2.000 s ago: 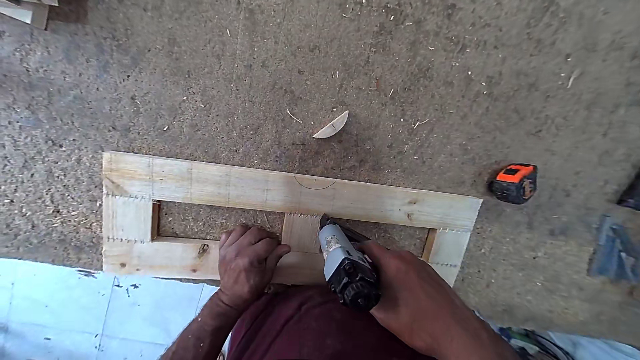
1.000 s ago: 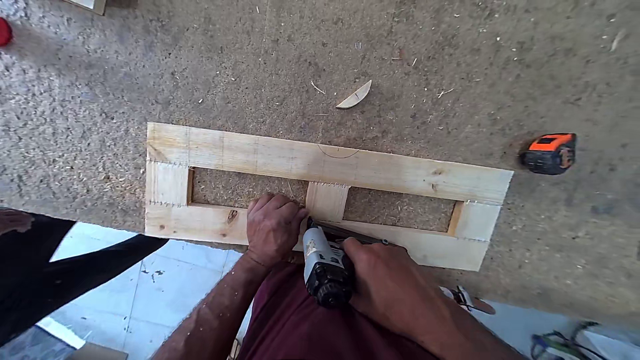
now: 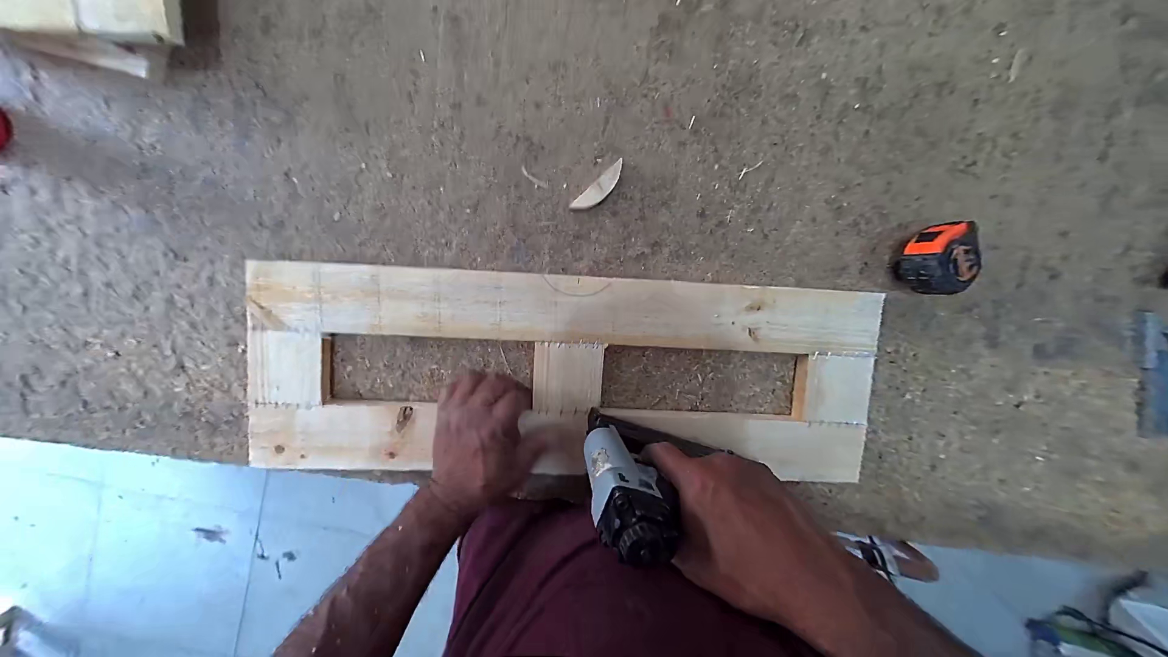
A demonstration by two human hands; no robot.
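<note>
A flat pale wooden frame [image 3: 675,315] with two rectangular openings lies on the worktable, fasteners along its joints. My left hand [image 3: 484,438] grips its near rail, left of the short middle crosspiece [image 3: 568,376], fingertips over the left opening. In my right hand [image 3: 730,516] is a grey and black pneumatic stapler or nailer [image 3: 625,497]; its nose meets the near rail by the crosspiece's lower right corner. A pencilled arc marks the far rail's edge. Beyond it lies a small curved wood offcut [image 3: 598,185].
An orange and black tape measure [image 3: 940,257] sits right of the frame on the worktable [image 3: 411,164]. Wooden pieces [image 3: 100,32] are stacked at the far left. A grey metal object [image 3: 1152,370] lies at the right edge. Cables [image 3: 1086,625] show at lower right.
The tool's nose has gone from the crosspiece's upper right corner two seconds ago, to its lower left a second ago, to its lower right now. A dark-clad person's limb at left has left the view.
</note>
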